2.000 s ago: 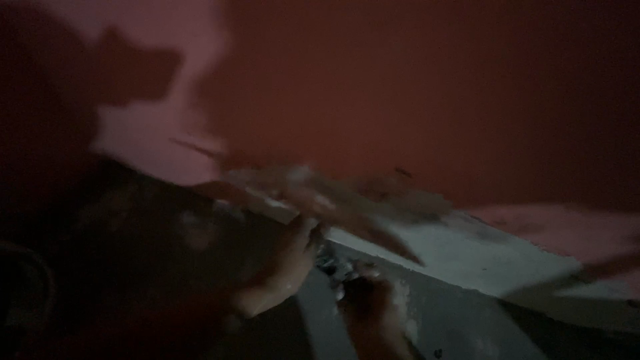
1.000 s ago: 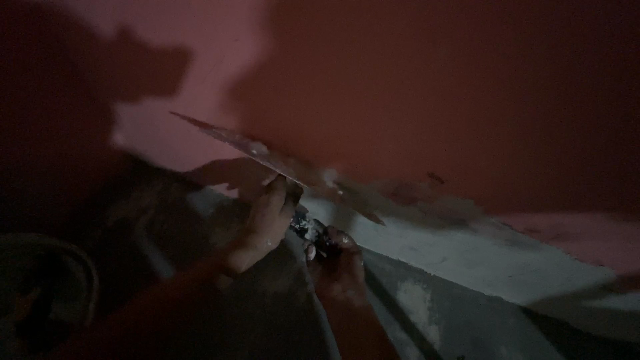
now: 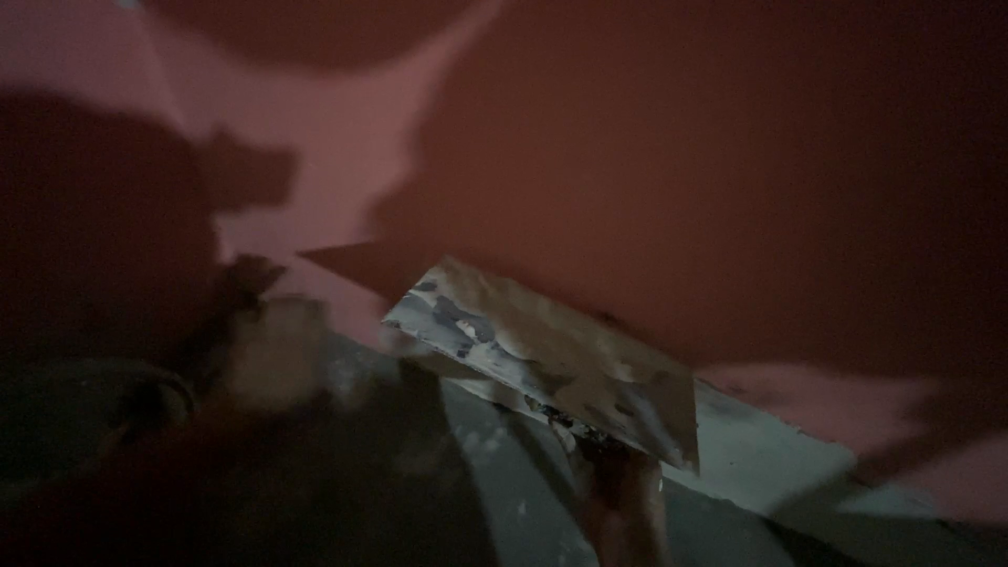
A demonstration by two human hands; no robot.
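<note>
A wide rectangular steel trowel blade (image 3: 551, 362), smeared with pale and brownish wet material, tilts in front of the lower wall. Beneath its lower edge, my right hand (image 3: 614, 480) grips the trowel, with its fingers and the handle largely hidden behind the blade. My left hand (image 3: 279, 346) is a blurred shape to the left, apart from the blade. Something dark shows just above the left hand, but blur and shadow hide what it is and whether the hand holds it.
A pink-red wall (image 3: 591, 197) carrying large shadows rises behind. Along its base runs a pale grey band (image 3: 764, 449), with dark grey floor (image 3: 512, 488) below. At the left edge stands a dark round container, probably a bucket (image 3: 87, 370), partly lost in shadow.
My left hand has moved left, away from the trowel and my right hand. The blade has turned from nearly edge-on to show its broad, smeared face.
</note>
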